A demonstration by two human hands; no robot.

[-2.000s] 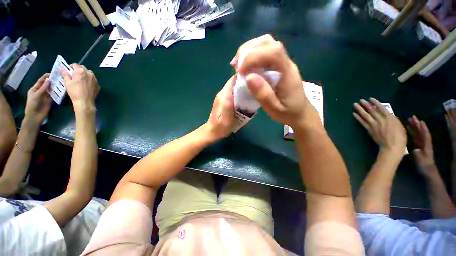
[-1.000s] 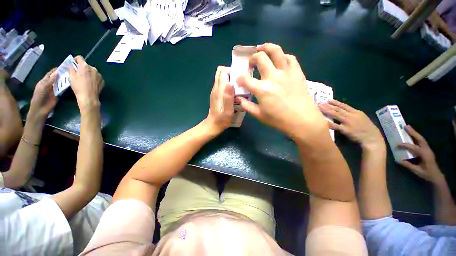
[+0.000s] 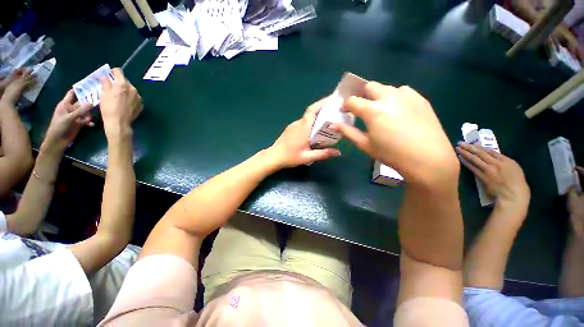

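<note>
A white folding carton (image 3: 325, 122) with dark print is held tilted above the dark green table. Its greyish top flap (image 3: 350, 86) stands up at the far end. My left hand (image 3: 301, 139) grips the carton from the left, thumb stretched out below it. My right hand (image 3: 390, 121) has its fingers on the carton's upper right side and the flap, and covers part of both. The inside of the carton cannot be made out. Another white carton (image 3: 388, 174) lies on the table, partly under my right hand and forearm.
A fanned pile of leaflets (image 3: 214, 29) lies at the far centre-left. At the left a person's hands hold a leaflet (image 3: 94, 85). At the right another person's hand (image 3: 496, 167) rests on white cartons (image 3: 488, 140). Pale round sticks (image 3: 556, 94) stick in at the upper right.
The carton in my hands has shifted right and tilted. The neighbour's hand at the right has drawn away from beside my right forearm, and cartons now lie under it further right.
</note>
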